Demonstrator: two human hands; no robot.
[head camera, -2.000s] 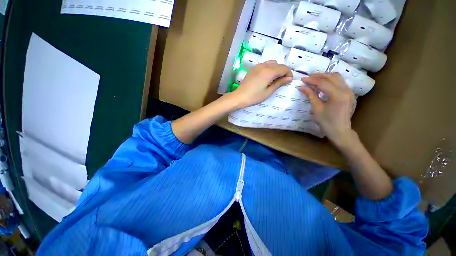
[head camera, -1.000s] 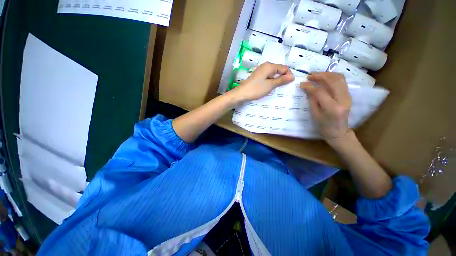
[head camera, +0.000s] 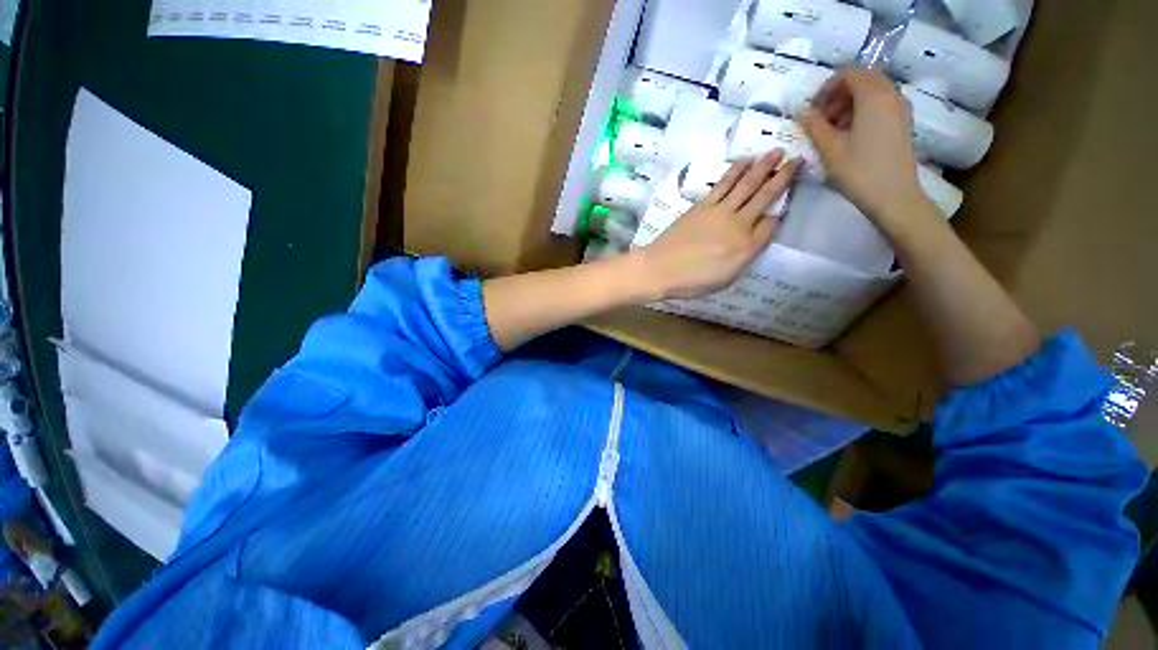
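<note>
White cylindrical units (head camera: 813, 31) lie in rows in the brown carton (head camera: 498, 140), some with clear wrap between them. My left hand (head camera: 714, 241) lies with its extended fingertips on a unit in the lower rows. My right hand (head camera: 866, 137) is over the unit just above, thumb and forefinger pinched close to its surface. Whether a small label is between them is too small to tell. A printed label sheet (head camera: 762, 302) lies at the carton's near end, partly under my left hand. Green lights (head camera: 602, 159) glow at the left of the rows.
The green bench (head camera: 311, 152) is left of the carton. A blank white sheet (head camera: 153, 254) and a printed sheet (head camera: 305, 18) lie on it. The carton's near edge (head camera: 749, 381) is close to my blue smock. Shiny clear tape (head camera: 1125, 384) shows at the far right.
My right hand has left the label sheet and moved up over the units. My left hand has changed from a pinch to extended fingers on a unit. The sheet's raised right corner has dropped.
</note>
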